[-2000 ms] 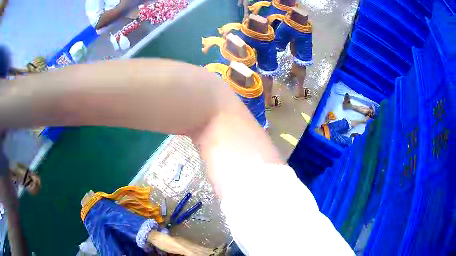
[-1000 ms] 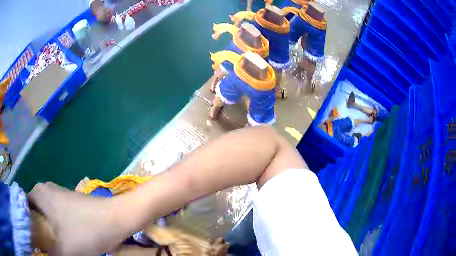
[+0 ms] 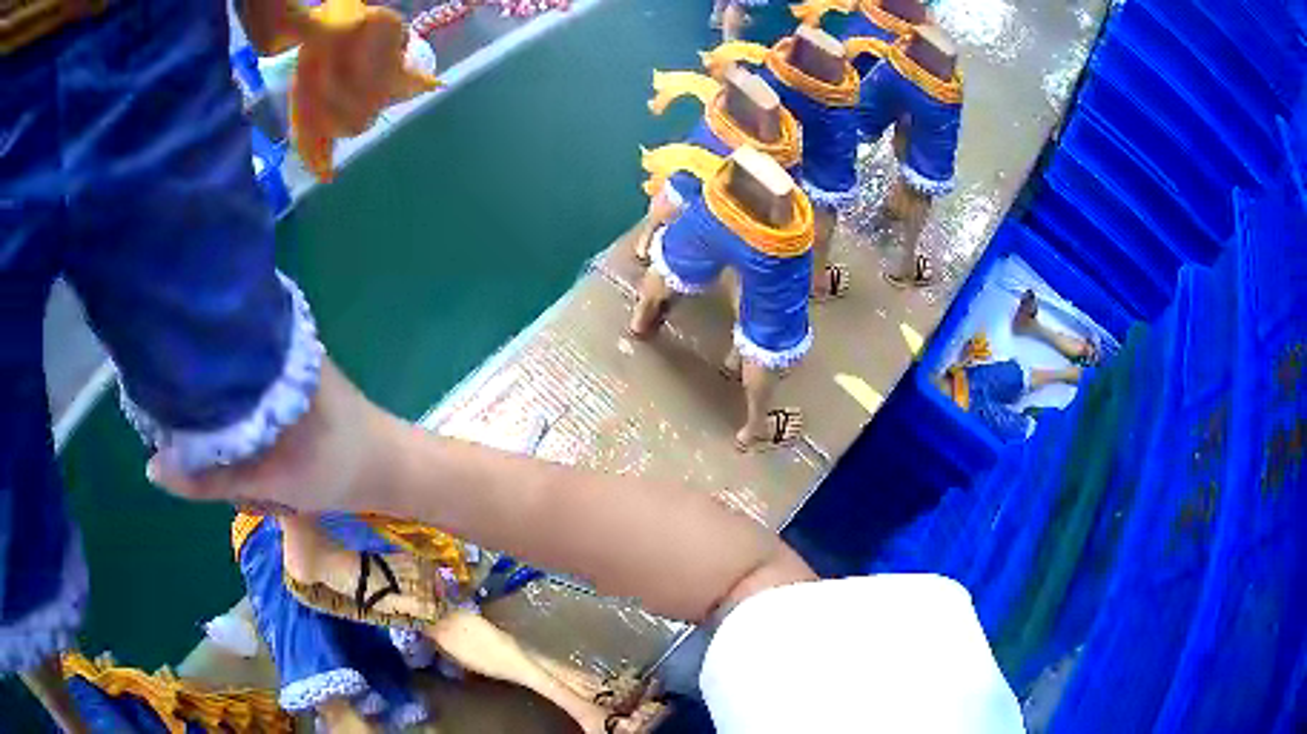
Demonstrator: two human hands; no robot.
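My right hand (image 3: 251, 452) reaches in from the lower right and is closed around the leg of a large figure lower body (image 3: 172, 230), just under the white frayed cuff. This figure is upright, close to the camera and cut off by the left edge. A sandalled foot (image 3: 366, 581) shows below my hand. Behind it, more blue-shorts lower bodies (image 3: 308, 631) with orange sashes lie on the bench (image 3: 573, 380), partly hidden. A leg (image 3: 516, 660) stretches right from them. My left hand is not seen.
Several lower bodies (image 3: 738, 258) stand along the bench at the back. A green belt (image 3: 473, 215) runs on its left. At right are a blue crate (image 3: 939, 394) with figure parts on white lining and tall blue crate stacks (image 3: 1161, 473).
The held lower body has come into view from the left edge, now large and upright. My right hand has moved up and right, and the lying figures are more exposed.
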